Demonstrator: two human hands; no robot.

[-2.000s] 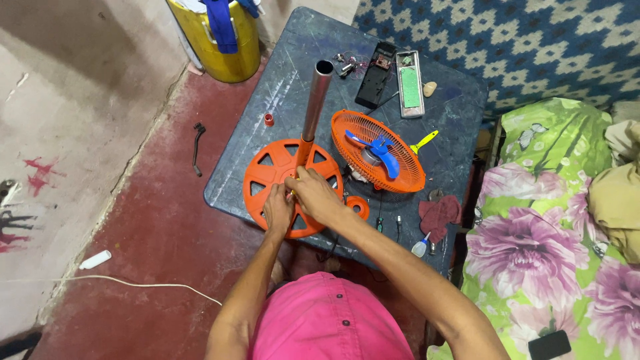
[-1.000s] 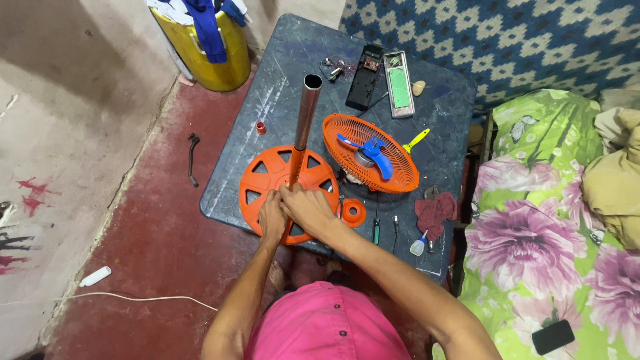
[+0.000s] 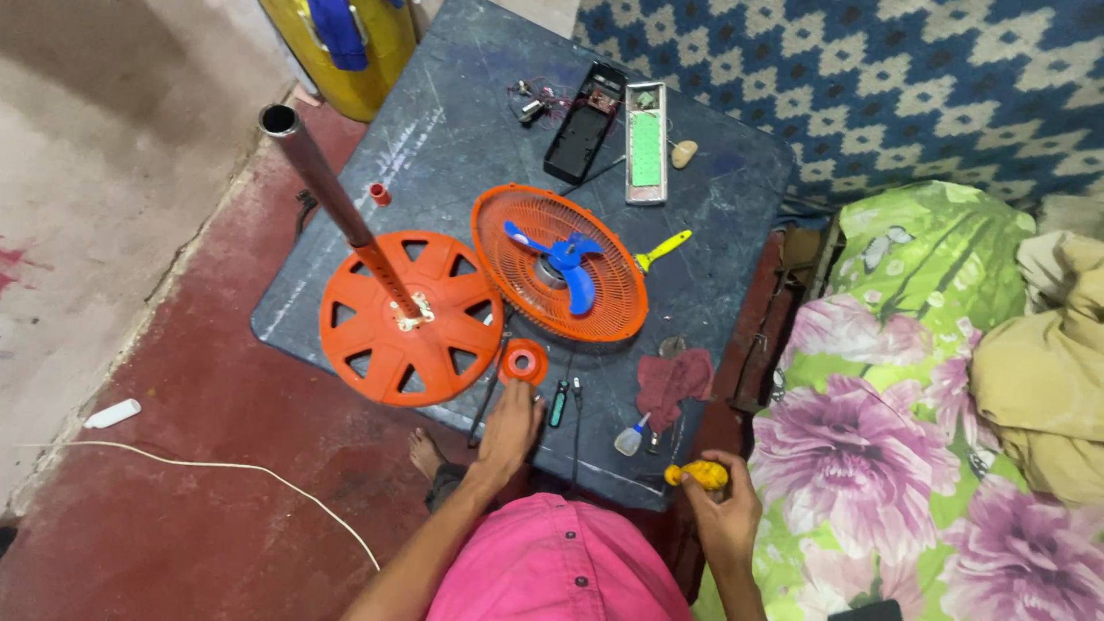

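An orange round base (image 3: 466, 366) lies on the dark table, and a metal pole (image 3: 323, 177) rises from its centre, leaning in view. Beside it sits an orange fan grille (image 3: 621, 302) with a blue three-blade fan (image 3: 571, 253). My left hand (image 3: 511, 431) reaches to a small orange ring-shaped part (image 3: 535, 352), its fingertips at the near rim; whether it grips is hard to tell. My right hand (image 3: 729, 504) holds a yellow object (image 3: 707, 473), perhaps a tool handle, near the table's front right corner. A green-handled screwdriver (image 3: 559, 405) lies between the hands.
Across the table (image 3: 414, 155) are an opened black housing (image 3: 576, 142), a green circuit panel (image 3: 645, 147), small wired parts, a yellow brush (image 3: 668, 248), a dark red cloth (image 3: 668, 384) and a small bottle (image 3: 630, 438). A flowered bed (image 3: 854, 466) stands at right, a yellow drum (image 3: 354, 78) behind.
Both hands have left the foot of the pole. My left hand has moved right to the orange ring-shaped part; my right hand has moved to the right and now holds the yellow object.
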